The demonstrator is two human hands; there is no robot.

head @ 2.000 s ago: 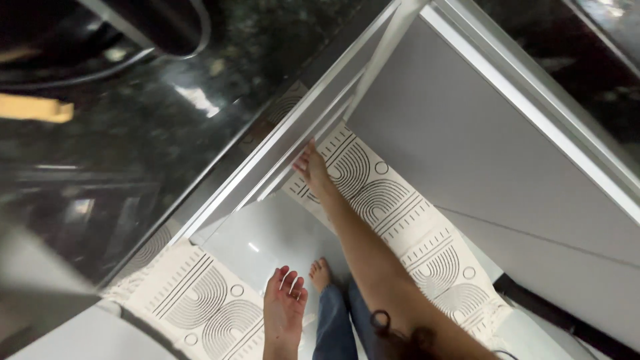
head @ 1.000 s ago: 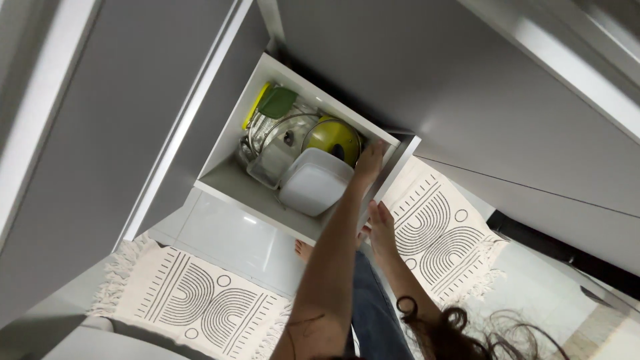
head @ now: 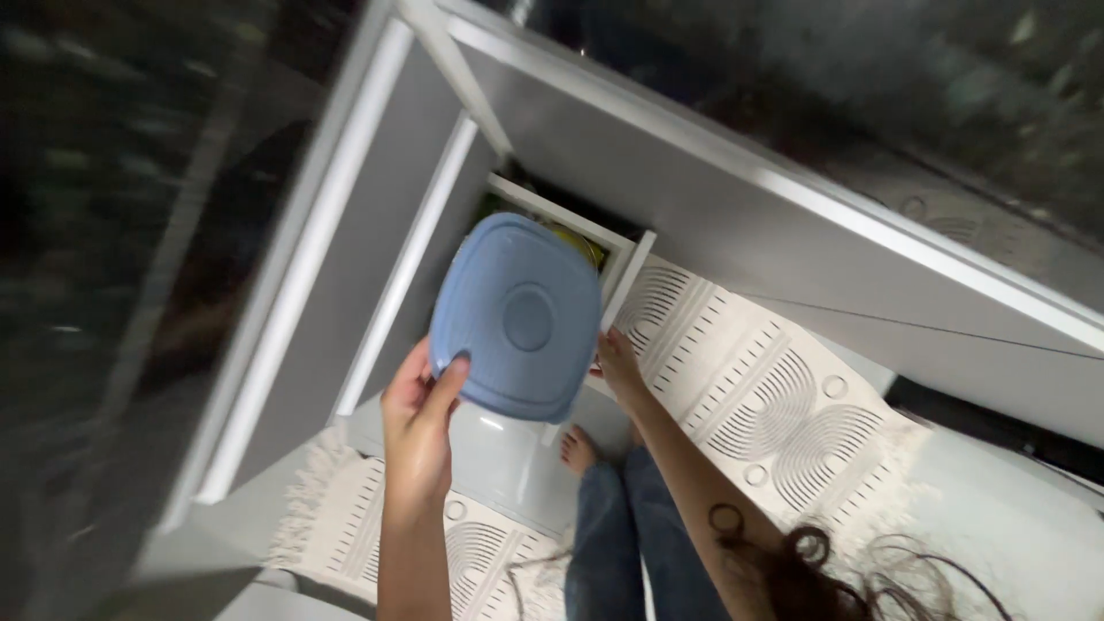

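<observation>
My left hand (head: 418, 410) grips the lower left edge of a blue plastic lid (head: 526, 323), thumb on top. The lid is a rounded square with a round recess in its middle; whether a container is under it cannot be seen. Beneath it, a white drawer (head: 627, 280) stands pulled out of the grey cabinet, and the lid hides most of its inside. Something yellow-green (head: 580, 246) shows in the drawer past the lid's upper right edge. My right hand (head: 617, 358) is at the drawer's front, near the lid's right side; its fingertips are partly hidden.
Dark stone counters (head: 862, 103) lie at the upper right and at the left. Grey cabinet fronts with pale edge strips (head: 293, 285) flank the drawer. Patterned, fringed rugs (head: 776, 405) cover parts of the pale tiled floor, close to my bare feet (head: 578, 448).
The drawer has come out since the oldest frame. A second ago its containers were in plain view; now the blue lid, held in my left hand, covers most of them.
</observation>
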